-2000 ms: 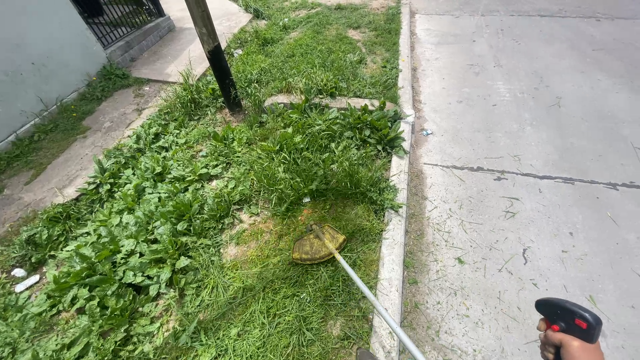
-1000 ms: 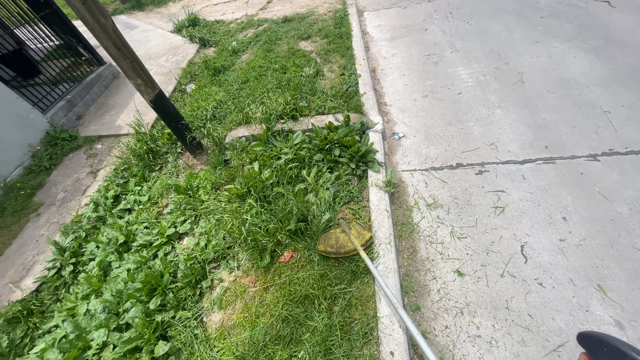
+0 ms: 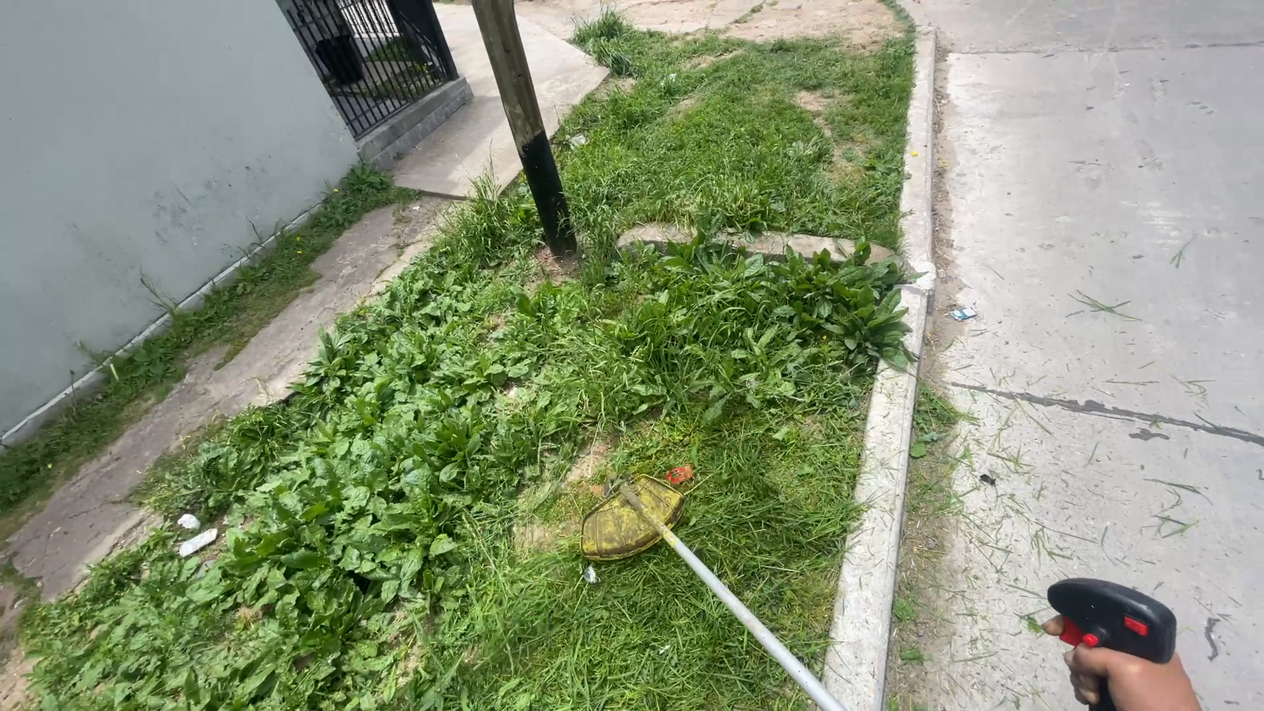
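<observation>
My right hand (image 3: 1136, 676) at the lower right is closed around the black control handle (image 3: 1116, 617) of a string trimmer, which has red switches. The trimmer's pale metal shaft (image 3: 736, 604) runs up and left from the bottom edge. At its end the dirty yellow guard (image 3: 630, 518) sits low over cut grass (image 3: 691, 632), beside a patch of bare soil. Leafy weeds (image 3: 395, 474) stand to the left of the guard and beyond it. The cutting line cannot be made out. My left hand is out of view.
A concrete curb (image 3: 882, 504) separates the grass from the pavement (image 3: 1106, 247). Ahead stand a wooden post (image 3: 528, 128) with a black base and a low concrete strip (image 3: 760, 242). A red scrap (image 3: 678, 475) and white litter (image 3: 197, 541) lie about. A wall (image 3: 168, 168) and metal fence (image 3: 370, 59) border the left.
The trimmer's guard has swung from beside the curb leftward to the bare soil patch. My right hand, out of view a second ago, shows again on the handle.
</observation>
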